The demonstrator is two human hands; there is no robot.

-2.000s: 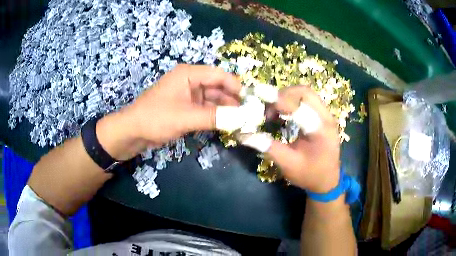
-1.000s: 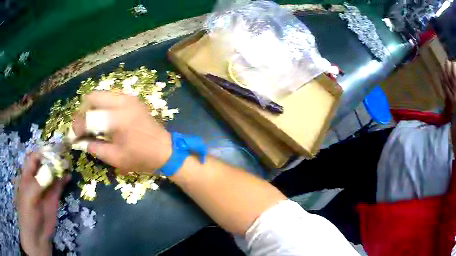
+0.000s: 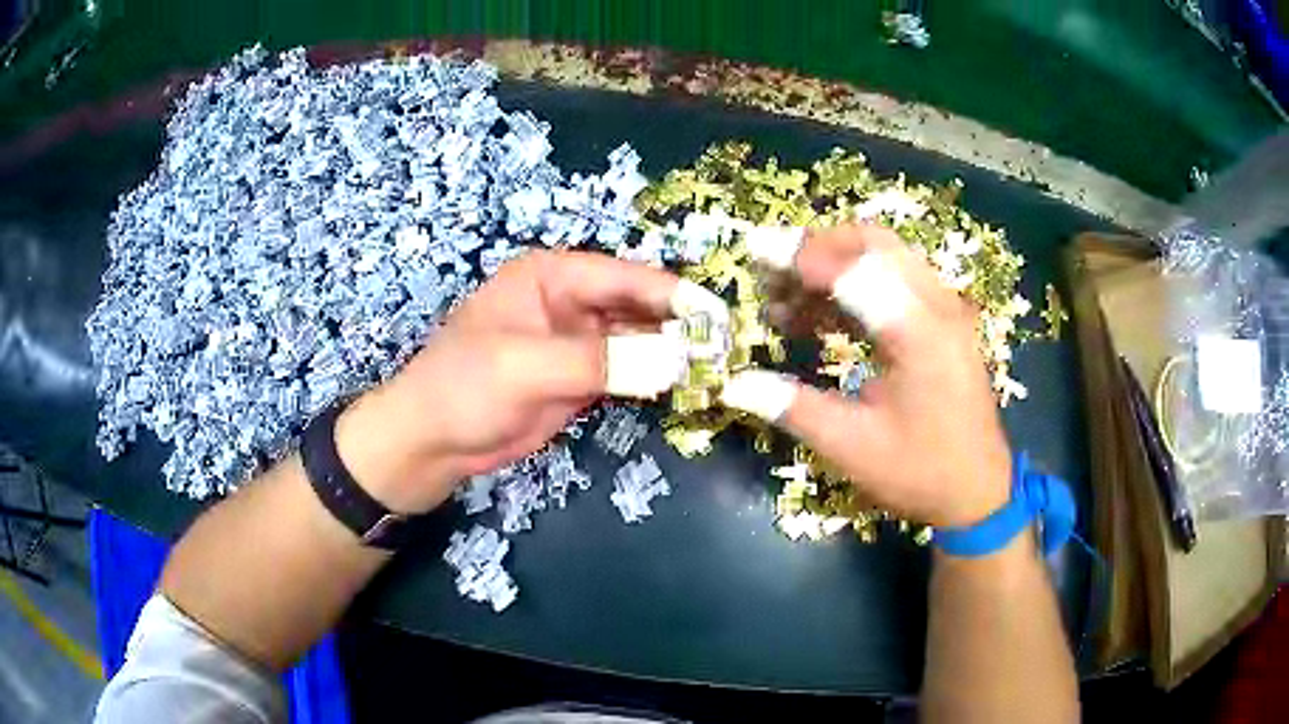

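Observation:
My left hand [image 3: 495, 371], with white finger wraps and a black wrist strap, pinches a small silver-grey piece [image 3: 703, 337] between thumb and fingertip. Some gold shows at the piece. My right hand [image 3: 905, 382], with white wraps and a blue wristband, is just right of it, thumb and fingers apart; its thumb tip is close to the piece. Whether the right fingers hold anything is blurred. A large pile of silver-grey pieces [image 3: 297, 255] lies at the left. A pile of gold pieces [image 3: 975, 255] lies behind and around my right hand.
Brown cardboard trays [image 3: 1219, 601] stand at the right with a dark slim pen-like tool [image 3: 1162, 456] and a clear plastic bag [image 3: 1233, 424]. A green conveyor [image 3: 792, 50] with a rusty edge runs behind the dark table [image 3: 594, 594]. A blue bin [image 3: 127, 580] shows at the lower left.
The view swung right to the trays and another person, then back over the piles. Both hands are again near each other at the centre, with the small piece in my left fingertips.

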